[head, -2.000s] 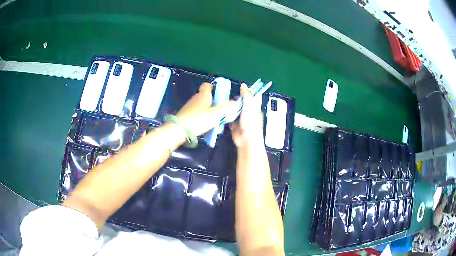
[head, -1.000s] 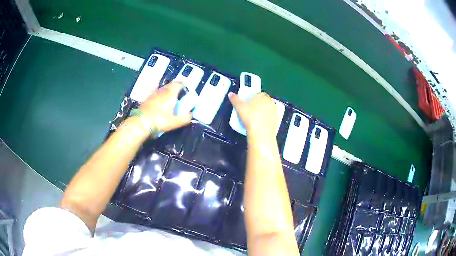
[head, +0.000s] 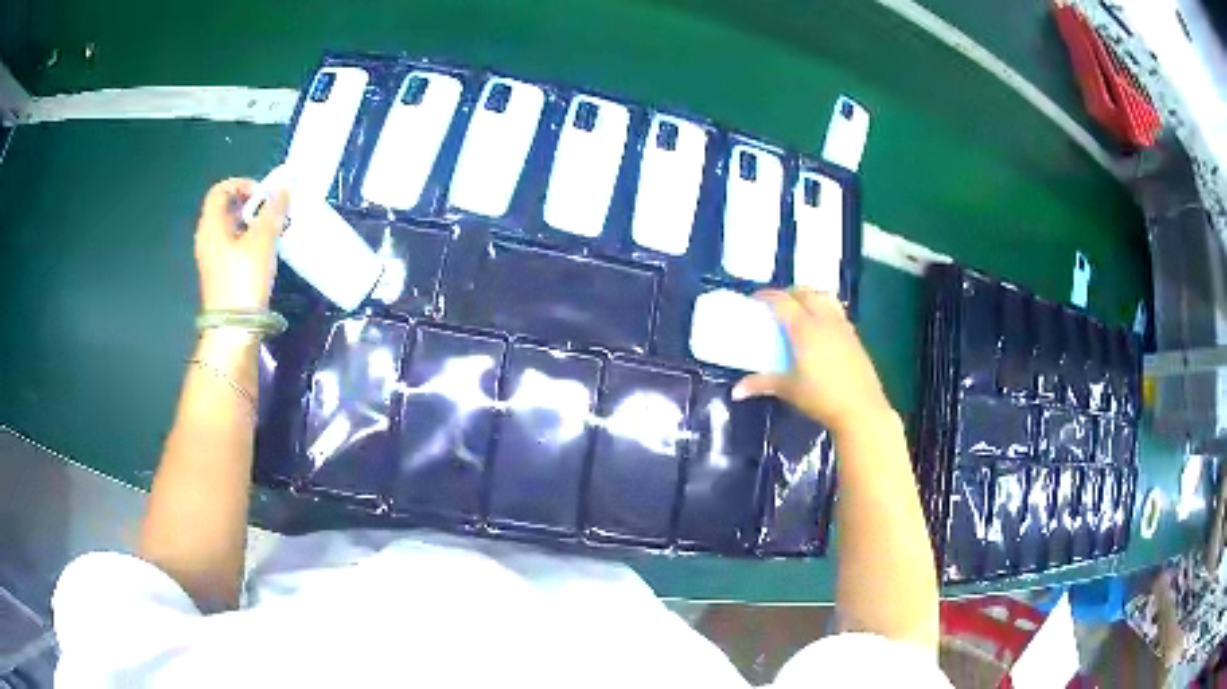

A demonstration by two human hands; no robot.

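Observation:
A glossy black blister tray [head: 572, 303] lies in front of me. Its top row holds several white phone back covers [head: 498, 148], dark camera blocks at their upper ends. My left hand [head: 240, 249] holds a cover [head: 327, 253] tilted over the tray's left end, with what looks like the edge of another at the fingers. My right hand [head: 828, 357] is on a cover [head: 736, 330] lying sideways at the right of the middle row; its right end is hidden by the fingers. The bottom row pockets are empty.
A stack of empty black trays [head: 1036, 431] stands at the right. Loose covers lie on the green belt, one touching the tray's upper right corner [head: 846, 132], one farther right [head: 1081, 279]. A red basket [head: 1106, 74] is at the far upper right. A pale ring [head: 1150, 514] lies at far right.
The top row has filled across. My left hand has moved left and down the tray with a cover. My right hand has moved from the top row to the middle row's right. The view has shifted.

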